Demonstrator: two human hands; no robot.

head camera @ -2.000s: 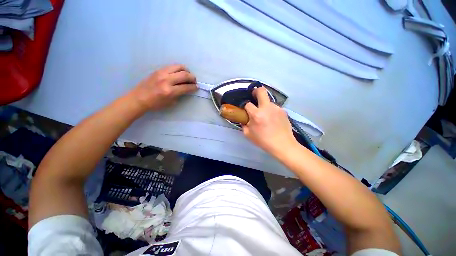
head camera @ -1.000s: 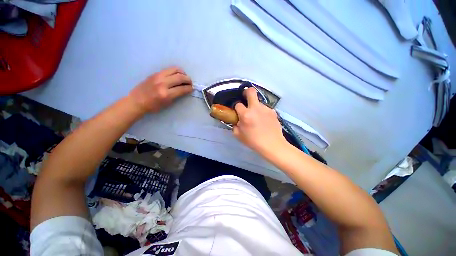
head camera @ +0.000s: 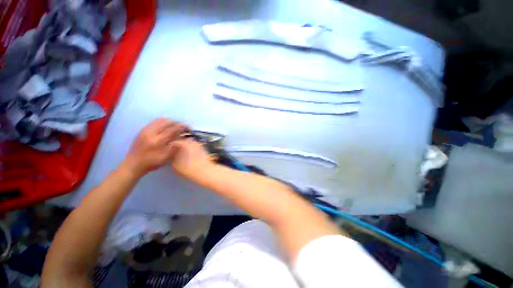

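A slim pale curved band [head camera: 289, 155] lies on the pressing table, its left part running under the iron. The iron [head camera: 207, 136] is mostly hidden behind my right hand; only its metal edge and dark top show. My right hand [head camera: 190, 157] is closed on the iron at the band's left part. My left hand [head camera: 156, 145] is right beside it, touching or nearly touching my right hand. The picture is blurred, and whether its fingers pinch the band's left end cannot be told.
Three slim bands [head camera: 287, 107] lie parallel farther up the table [head camera: 382, 169]. A wider layered band [head camera: 264, 35] lies beyond them, beside a tied bundle [head camera: 413, 66] at the far right. A red basket [head camera: 125, 67] of grey cloth pieces stands left. The blue hose [head camera: 382, 232] runs right.
My right hand has slid the iron left along the band, up to my left hand. The view has turned left, showing more of the red basket and its cloth pieces.
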